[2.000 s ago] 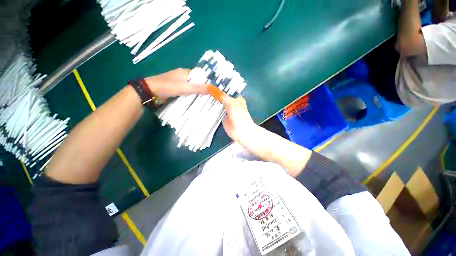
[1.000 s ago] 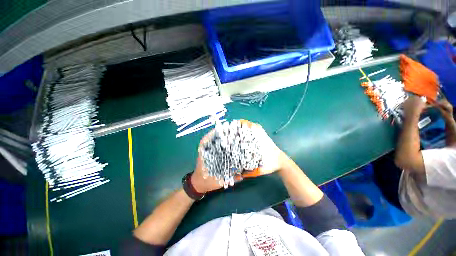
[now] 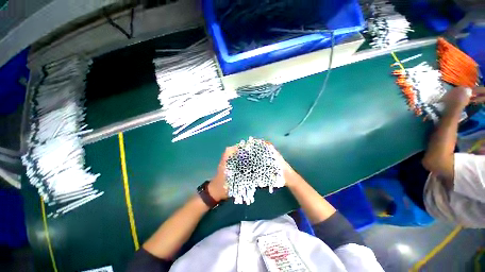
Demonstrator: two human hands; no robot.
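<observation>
A thick bundle of white tubes (image 3: 253,167) stands nearly end-on to the camera above the green bench, close to my body, its open tube ends showing. My left hand (image 3: 219,180) grips the bundle's left side. My right hand (image 3: 287,169) grips its right side; a little orange shows at its fingertips behind the bundle. Most of my fingers and the far ends of the tubes are hidden. The tubes' dark sleeves cannot be told clearly here.
A pile of white tubes (image 3: 194,87) lies across the rail (image 3: 151,118), another pile (image 3: 61,154) at far left. Grey sleeves (image 3: 260,92) lie before the blue bin (image 3: 287,50). A grey cord (image 3: 319,98) hangs onto the bench. A neighbour's arm (image 3: 444,133) is at right by orange tubes (image 3: 456,64).
The bundle, first held flat and slanted, has been turned up end-on, and its open ends now face the camera. Both hands keep hold of it. The view has tilted and shifted.
</observation>
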